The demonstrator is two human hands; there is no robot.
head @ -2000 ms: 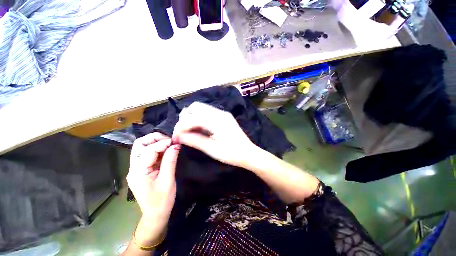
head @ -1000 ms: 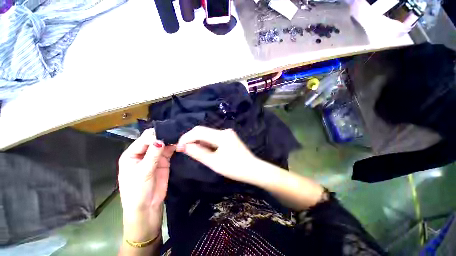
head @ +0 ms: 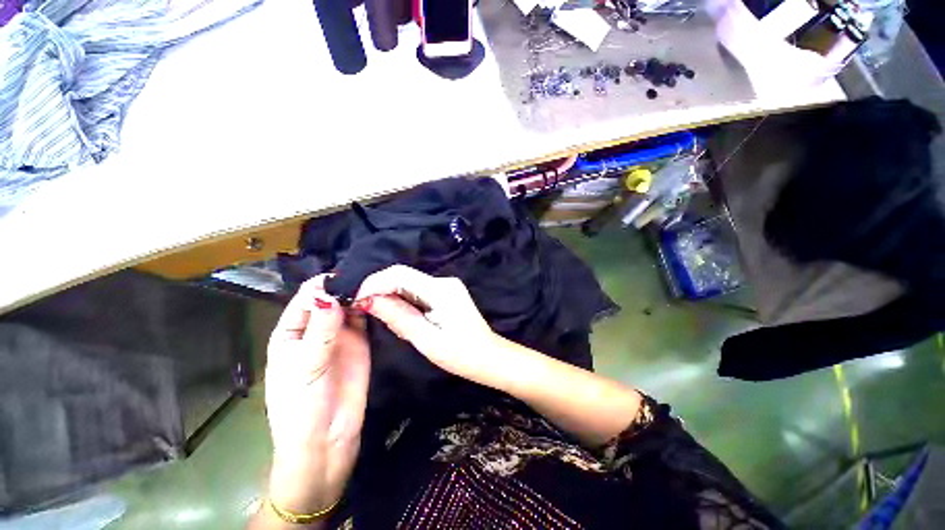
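Note:
A black garment (head: 456, 233) lies bunched on my lap against the table edge, with a small white mark on its upper part. My left hand (head: 319, 373) holds the garment's edge between thumb and fingers at its left side. My right hand (head: 435, 316) is pinched at the same spot, its fingertips close to the left thumb. Any needle, thread or fastener between the fingertips is too small to tell.
The white table (head: 259, 135) carries a striped garment (head: 52, 88), a phone (head: 448, 26), dark spools and small dots on a grey mat (head: 663, 98). An open drawer holds a blue tray. Black cloth (head: 850, 197) hangs over the right bin; another bin (head: 104, 383) stands left.
My right hand first lowered from above the left hand, showing more of the garment. Both hands now stay pinched together at its edge. The view has shifted slightly.

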